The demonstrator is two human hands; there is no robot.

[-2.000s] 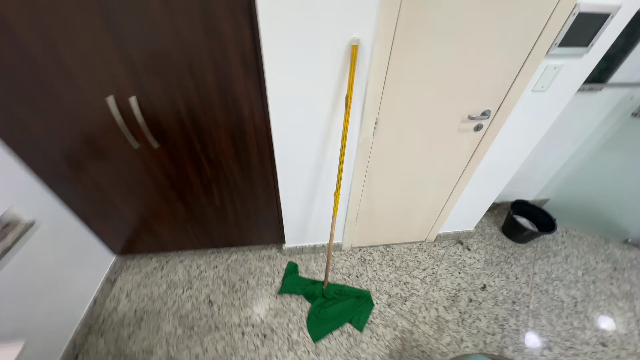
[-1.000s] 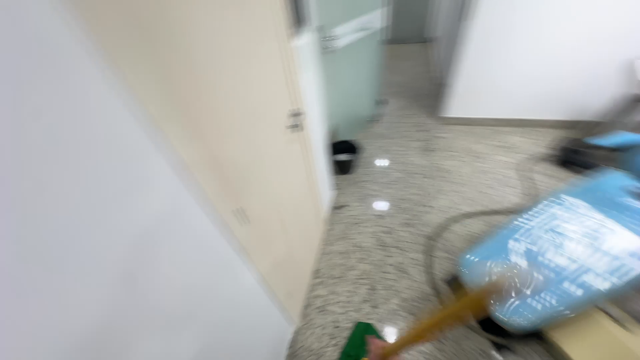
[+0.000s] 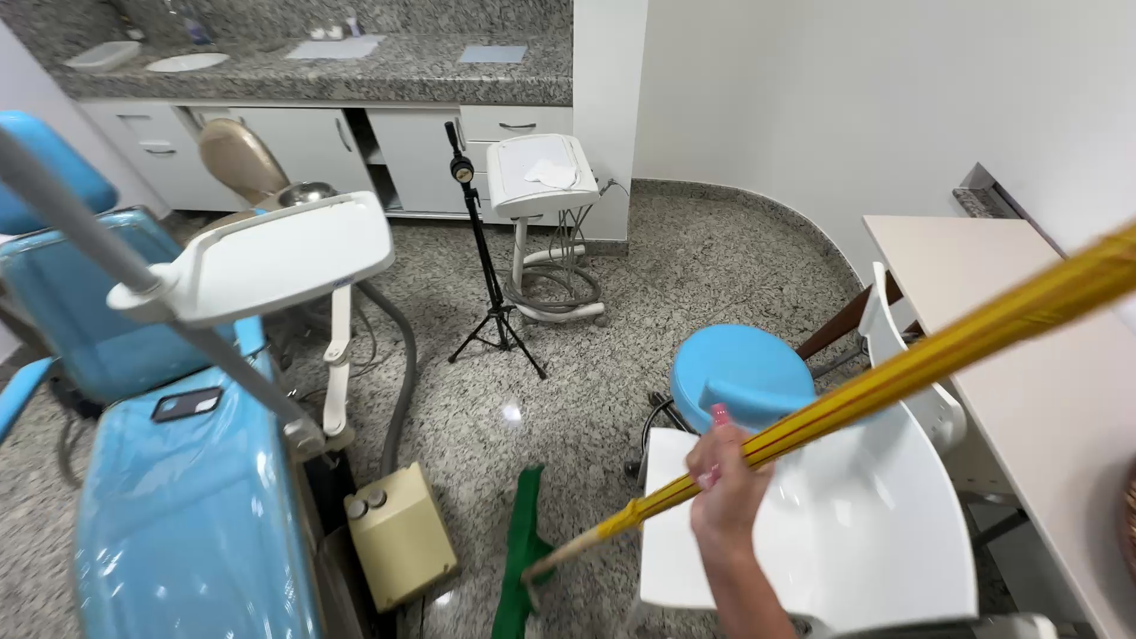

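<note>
My right hand (image 3: 729,475) is closed around the yellow-wrapped pole (image 3: 887,377) of a floor mop or squeegee. This pole slants from the upper right down to a bare wooden lower end. At its foot, a green cloth (image 3: 522,555) lies on the speckled stone floor, partly outside the bottom edge. The hand is above a white plastic chair (image 3: 834,515), near a blue round stool (image 3: 741,368). My left hand is not in view.
A blue dental chair (image 3: 191,524) with a phone (image 3: 186,404), a white tray arm (image 3: 293,257) and a beige box (image 3: 401,537) are left. A black tripod (image 3: 491,257) and wheeled unit (image 3: 543,177) stand ahead. A desk (image 3: 1003,311) is right.
The view has swung far right, from the cabinet and door to the dental chair and counter. The pole, leaning against the wall two seconds ago, is now in my right hand.
</note>
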